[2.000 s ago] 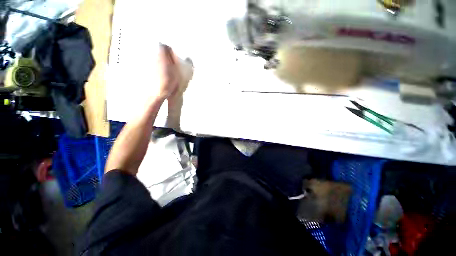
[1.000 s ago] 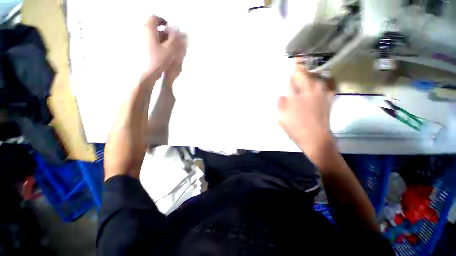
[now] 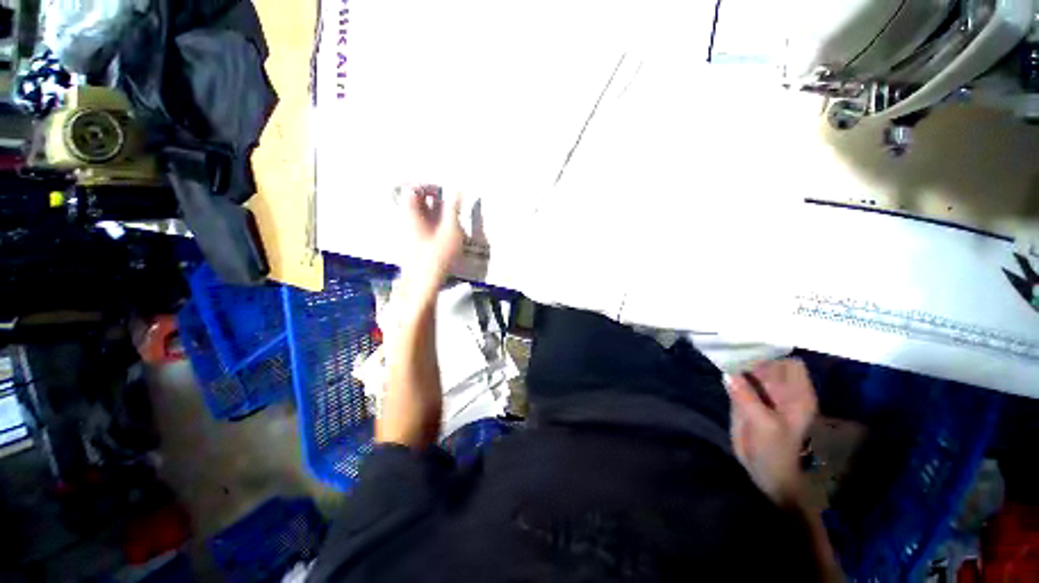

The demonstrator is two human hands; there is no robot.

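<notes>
My left hand (image 3: 439,226) is over the left part of the white tabletop (image 3: 672,171), near its front edge. Its fingers are curled, and glare hides whether they hold anything. My right hand (image 3: 777,412) is just below the front edge, at my lap, with its fingers closed on a white fabric piece (image 3: 735,351). A thin dark line, perhaps thread (image 3: 592,114), runs across the tabletop. The sewing machine head (image 3: 900,68) is at the top right, with its needle area away from both hands.
Green-handled snips (image 3: 1022,279) are cut off by the right rim. A printed scale (image 3: 911,321) runs along the front edge. Black cloth (image 3: 217,91) hangs at the left. Blue crates (image 3: 336,382) and white cloth (image 3: 461,353) are under the table.
My right hand has moved from beside the machine down to the table's front edge and now holds white fabric. The view has shifted, and my left hand is now nearer the front edge.
</notes>
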